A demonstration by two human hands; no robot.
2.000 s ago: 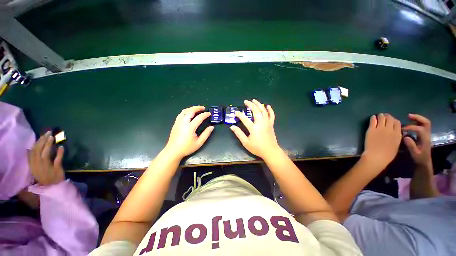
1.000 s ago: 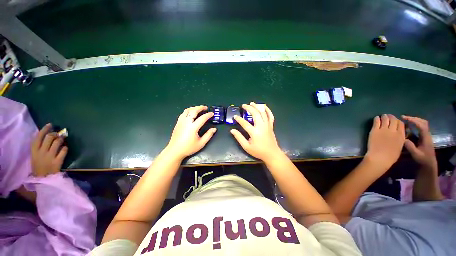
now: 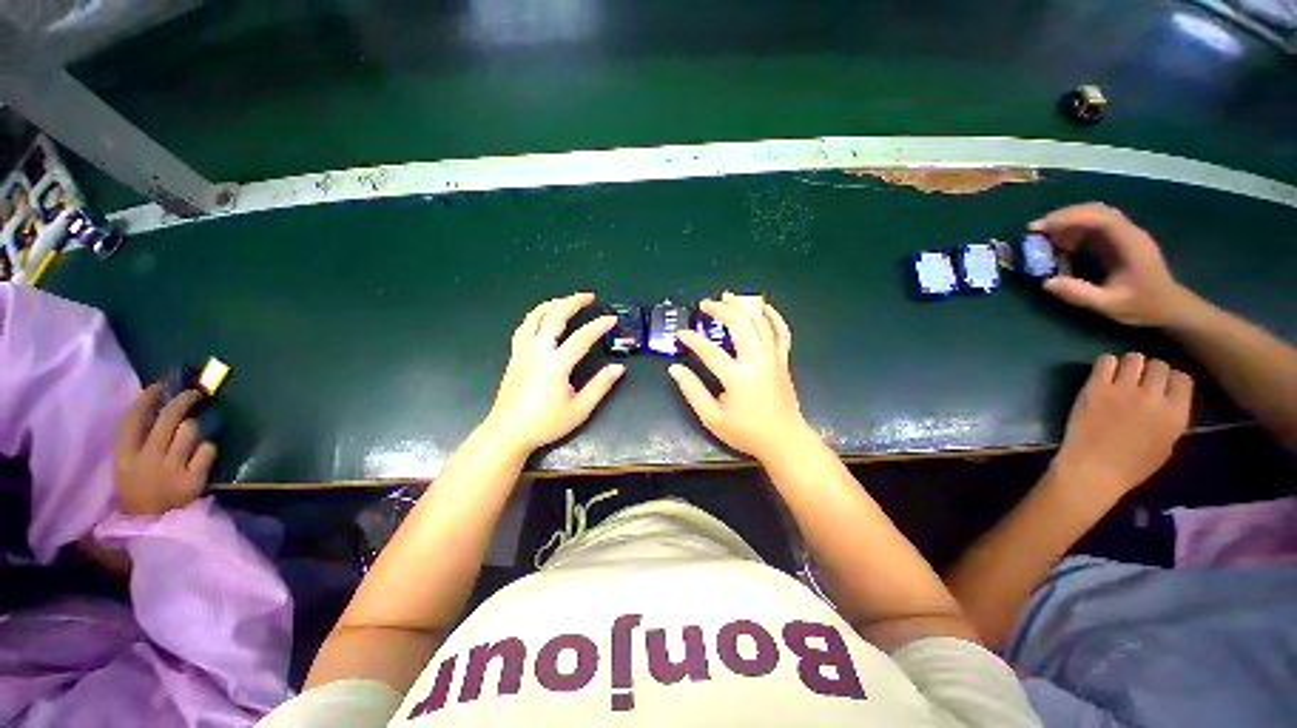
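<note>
Three small black units with lit displays lie side by side in a short row on the green bench, between my hands. The left unit [image 3: 623,330] is touched by the fingertips of my left hand [image 3: 546,373]. The middle unit [image 3: 666,329] shows pale marks on its display. The right unit [image 3: 716,332] is partly hidden under the fingers of my right hand [image 3: 743,373]. A pale end piece [image 3: 750,302] shows at the right end of the row, behind my right fingers. Both hands are bare and rest at the two ends of the row.
At right, a worker's hand [image 3: 1124,270] holds a lit unit [image 3: 1038,255] beside two lit units [image 3: 956,269]. At left, a pink-sleeved worker's hand [image 3: 167,452] is at a dark unit. A parts tray [image 3: 31,199] and metal post [image 3: 121,135] stand far left; another unit [image 3: 1085,104] lies beyond the strip.
The right neighbour's hand has moved forward and brought a lit unit beside the two others. The middle unit's display, dark a second ago, shows marks. My hands have barely moved.
</note>
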